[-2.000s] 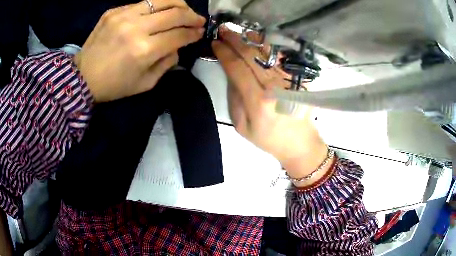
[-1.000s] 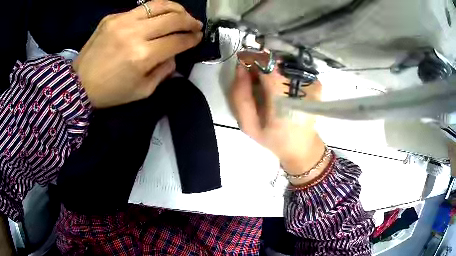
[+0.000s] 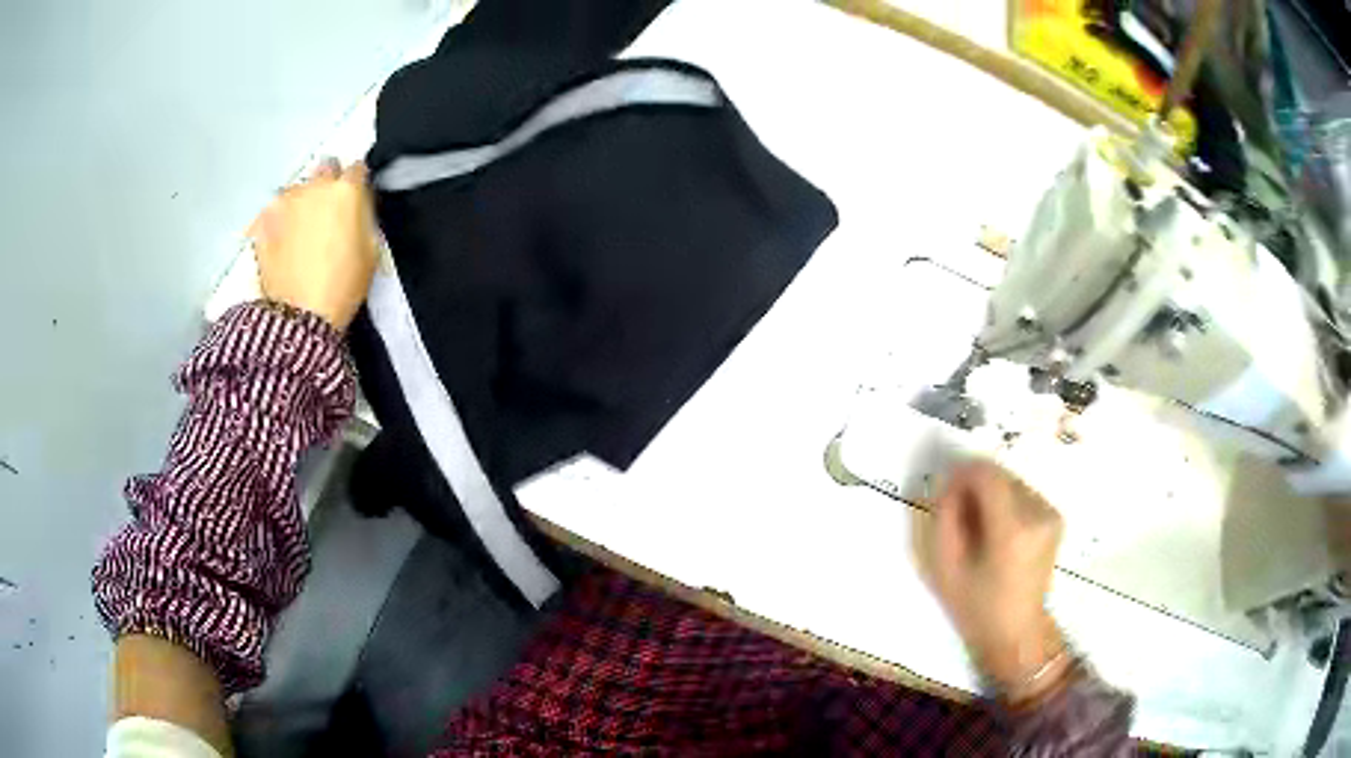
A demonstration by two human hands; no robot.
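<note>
A large black garment piece (image 3: 593,282) lies on the left part of the white table and hangs over its front edge. A white-faced band (image 3: 430,400) runs along its left side and curves across its top. My left hand (image 3: 319,245) grips the garment at its upper left edge, fingertips hidden by the cloth. My right hand (image 3: 985,548) is blurred, above the table in front of the sewing machine (image 3: 1111,282), away from the cloth. Its fingers look curled, and I cannot tell whether it holds something.
The machine's needle area (image 3: 971,378) is at the right, behind my right hand. A yellow and red item (image 3: 1089,59) lies beyond the wooden far edge. The table's wooden front edge (image 3: 771,629) borders my red checked apron (image 3: 637,674). Grey floor shows at the left.
The view has shifted and shows more of the table. The garment and my left hand are now away from the needle, at the left. My right hand has come out from behind the machine head.
</note>
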